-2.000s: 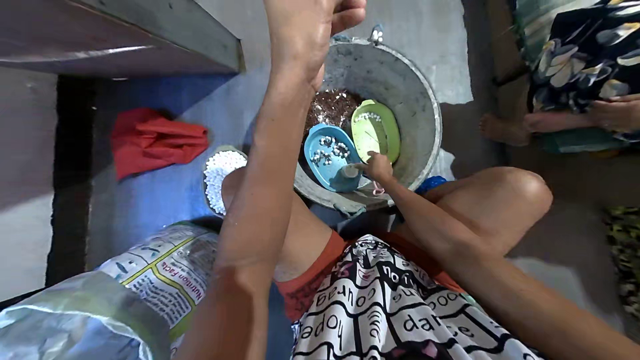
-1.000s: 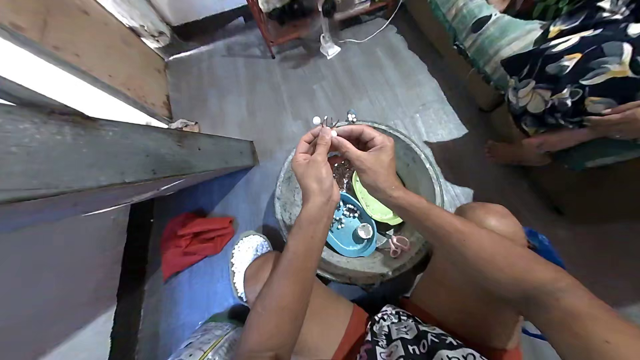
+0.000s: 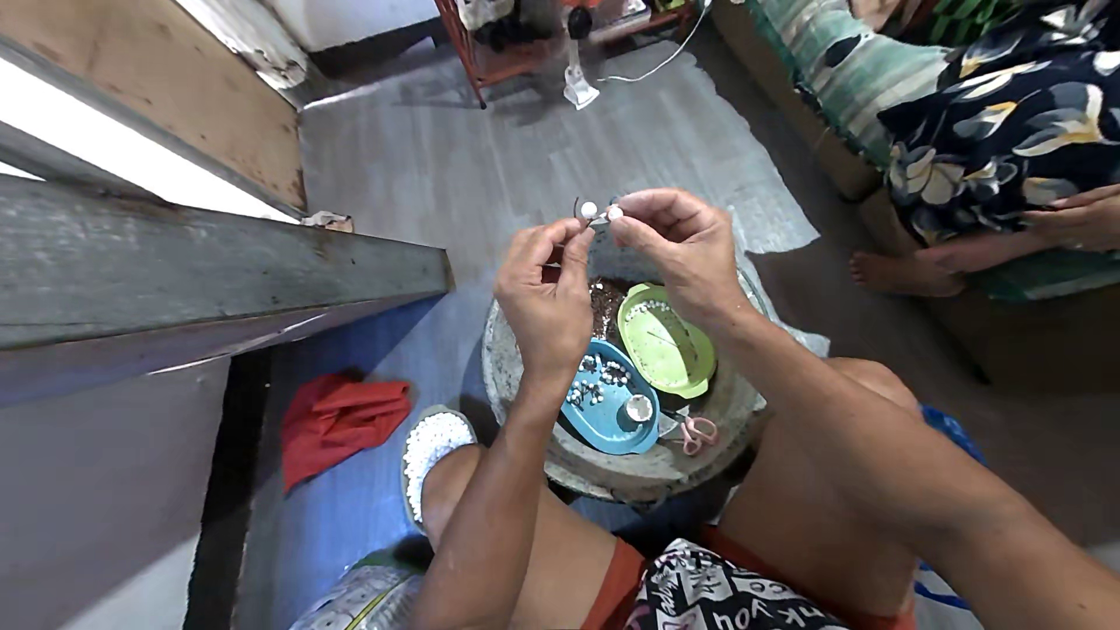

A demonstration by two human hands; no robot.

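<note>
Above the far rim of a round metal tub [image 3: 516, 394], my left hand [image 3: 551, 289] pinches a thin dark strand with a white bead [image 3: 589, 210] beside its fingertips. My right hand [image 3: 678, 245] pinches another small white bead [image 3: 614, 213] close by. Inside the tub, a blue oval tray [image 3: 604, 429] holds several black-and-white beaded pieces [image 3: 586, 391] and a small round container [image 3: 638, 408]. Beside it, a green oval tray [image 3: 669, 354] holds white beads [image 3: 649, 307]. Pink-handled scissors [image 3: 697, 435] lie near the blue tray.
A container of white beads [image 3: 435, 446] stands by my leg, with red cloth [image 3: 341, 424] to its left. A wooden beam [image 3: 219, 271] juts in from the left. Another person [image 3: 1006, 131] sits at the right. A red rack [image 3: 516, 66] and white cable [image 3: 669, 63] are beyond.
My right hand has left the blue tray and come up to meet my left hand above the tub. The view has shifted to show more floor ahead.
</note>
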